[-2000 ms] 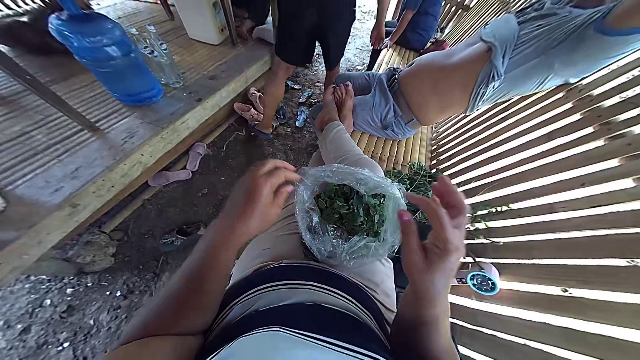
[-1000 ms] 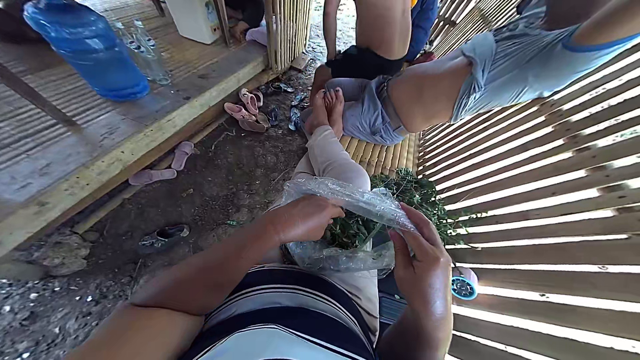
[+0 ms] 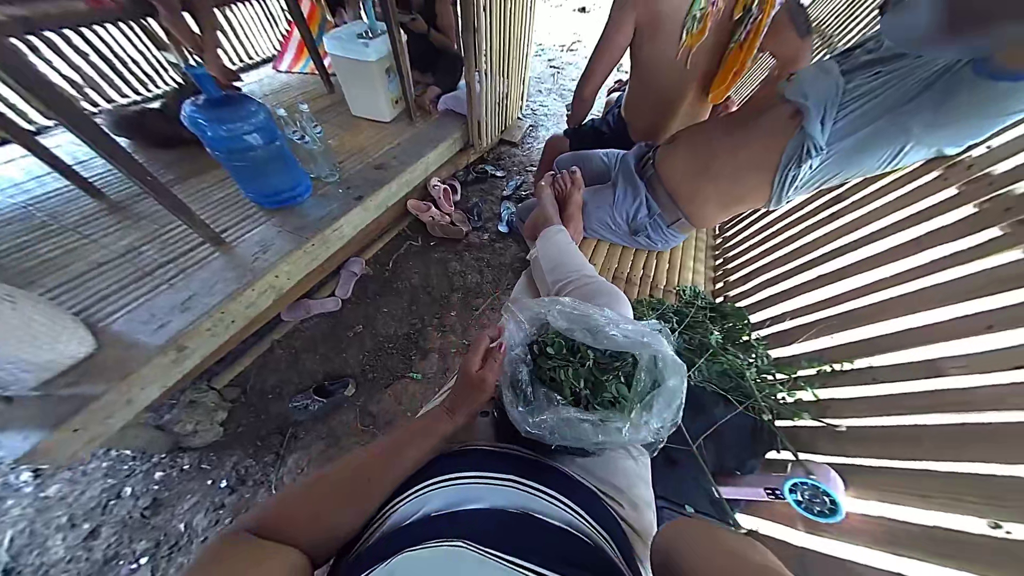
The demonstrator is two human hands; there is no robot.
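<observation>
A clear plastic bag [image 3: 668, 376] with its mouth spread wide rests on my lap, holding green leaves [image 3: 588, 372]. At the bag's left side is my left hand [image 3: 478, 376], its fingertips at the plastic rim; whether they pinch it I cannot tell. My right hand is out of sight; only part of the right arm shows at the bottom edge. Leafy green branches [image 3: 712, 344] lie on the bamboo bench just right of the bag, partly over a dark item [image 3: 720, 436].
A pink handheld fan [image 3: 814, 492] lies by the slatted wall at right. A person in grey sits ahead on the bamboo bench [image 3: 640, 268], near a shirtless person. Left is a raised platform [image 3: 320, 260] with a blue water jug [image 3: 248, 152] and glass bottles [image 3: 308, 144]. Sandals [image 3: 438, 212] lie on the ground.
The bag's mouth, drawn narrow between both hands a second ago, is now spread round. My right hand has left the bag and gone out of view.
</observation>
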